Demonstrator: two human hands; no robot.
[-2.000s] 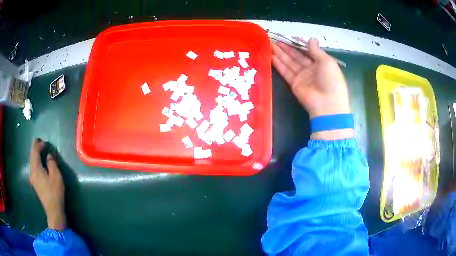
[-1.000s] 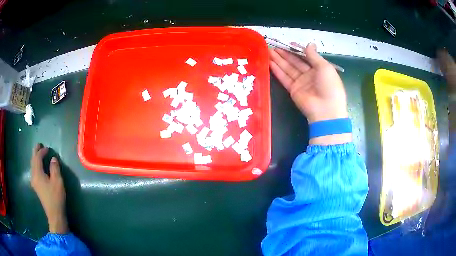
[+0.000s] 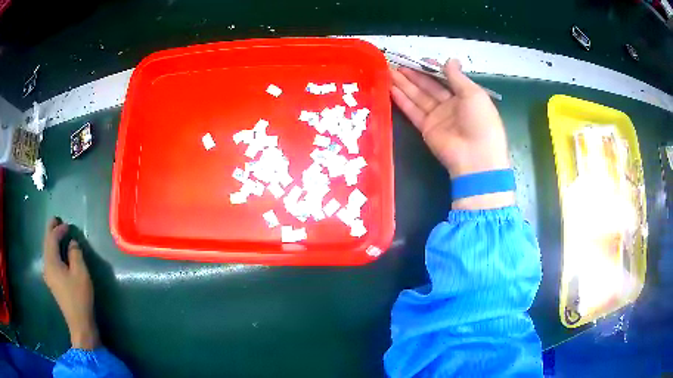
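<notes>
The red tray lies in front of me, with many small white pieces scattered loose over its middle and right. My right hand, with a blue wrist band, is palm up at the tray's upper right edge. The thin metal tweezers lie across it between thumb and fingers; their left end is at the tray's corner. My left hand rests on the green bench left of the tray, fingers apart, with nothing seen in it.
A yellow tray with shiny, glare-washed packs stands at the right. A black housing lies left of the red tray. A clear container and white scrap are far left. Another housing lies beyond the white line.
Another person's hand and arm at the right edge are gone from view. A small dark item shows at the upper right. The view has shifted slightly; my hands keep nearly the same poses.
</notes>
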